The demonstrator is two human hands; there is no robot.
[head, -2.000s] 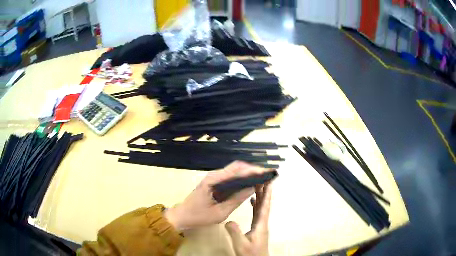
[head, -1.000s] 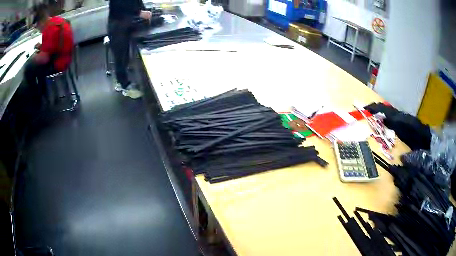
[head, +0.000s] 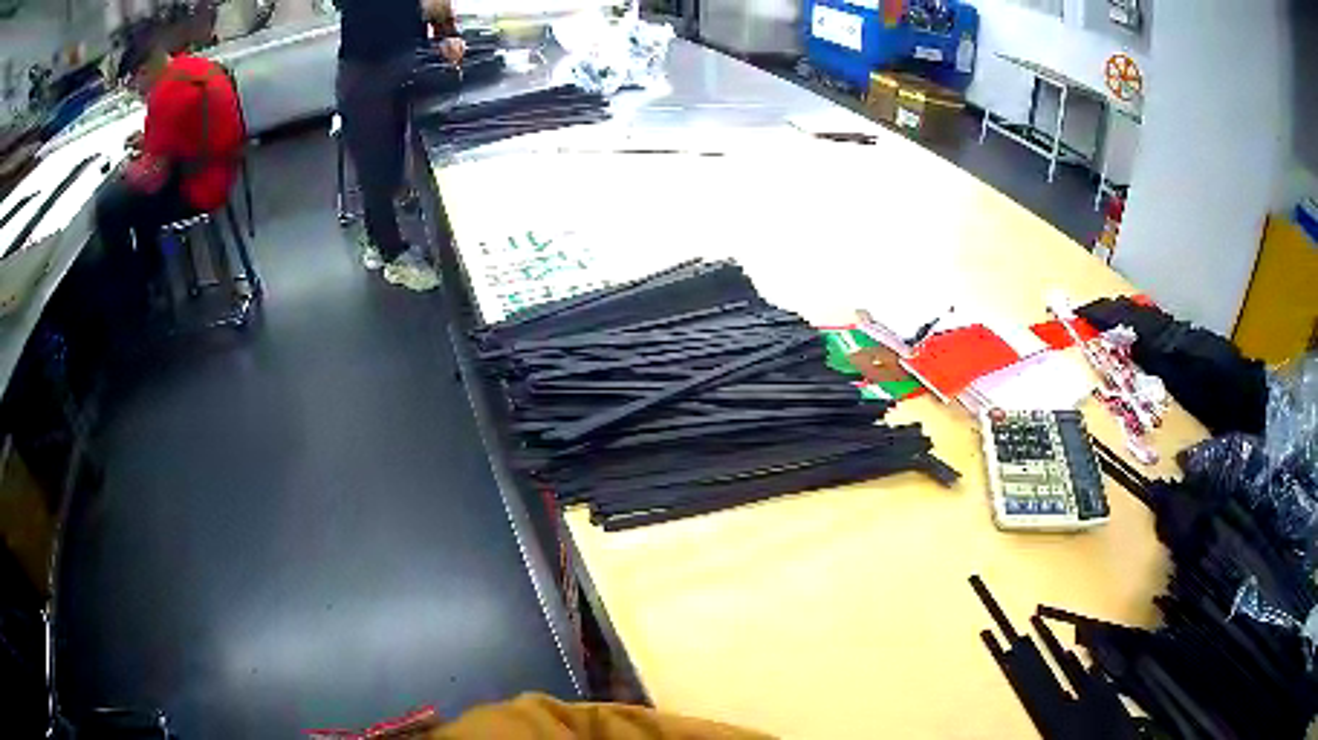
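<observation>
The left-hand bundle of black strips [head: 679, 398] lies as a dense, layered heap along the table's left edge. Loose working strips [head: 1034, 672] with stepped ends show at the bottom right. The main pile of strips [head: 1229, 578] is cut off by the right edge, with a clear plastic bag [head: 1294, 448] on it. Neither of my hands is in view. Only a mustard-brown sleeve [head: 586, 719] shows at the bottom edge.
A calculator [head: 1041, 470] lies beside red and white papers [head: 961, 362] and crumpled packets [head: 1127, 383]. More strips [head: 520, 112] lie farther along the table [head: 752, 578]. A person in dark clothes [head: 379, 116] stands beyond; a person in red [head: 195, 133] sits at left.
The view has turned left from the hands holding black strips to the left-hand bundle and other people. My hands have left the picture. In the last second, the sleeve has appeared at the bottom.
</observation>
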